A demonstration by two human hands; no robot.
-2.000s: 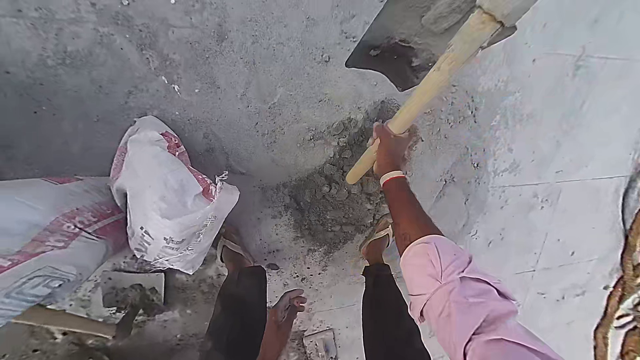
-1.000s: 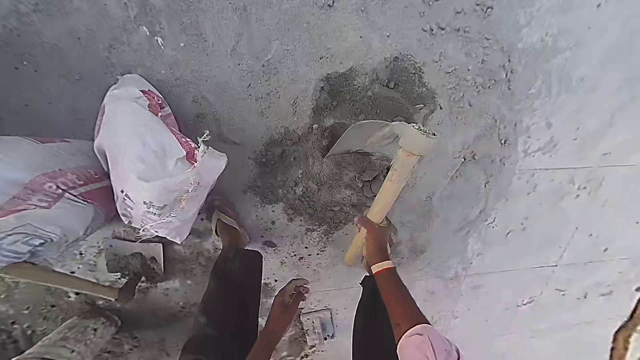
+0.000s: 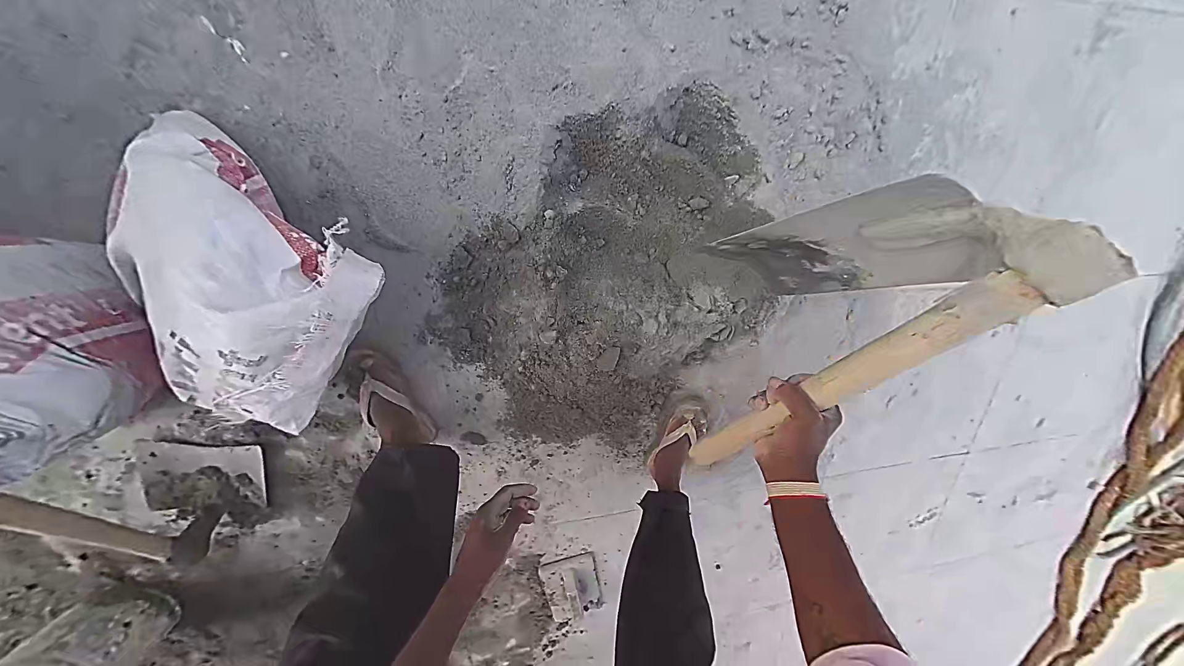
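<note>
My right hand (image 3: pixel 797 427) grips the wooden handle of a hoe (image 3: pixel 888 365) near its lower end. The hoe's broad metal blade (image 3: pixel 888 236) is at the right, its dark edge pointing left over the right side of a heap of grey, damp-looking mortar or cement mix (image 3: pixel 601 305). Whether the blade touches the heap I cannot tell. My left hand (image 3: pixel 504 518) is low between my legs, with nothing in it and its fingers loosely curled apart. The heap lies on the concrete floor in front of my sandalled feet.
White and red woven sacks (image 3: pixel 231 277) stand at the left. Below them are a square tile (image 3: pixel 254 462) with mortar on it and a second wooden-handled tool (image 3: pixel 83 527). A small square piece (image 3: pixel 571 585) lies between my legs. Brown, rope-like material (image 3: pixel 1105 546) is at the lower right edge.
The hoe was raised at the top two seconds ago, then its blade was over the heap; now the blade is to the right. My right hand has kept hold of the handle.
</note>
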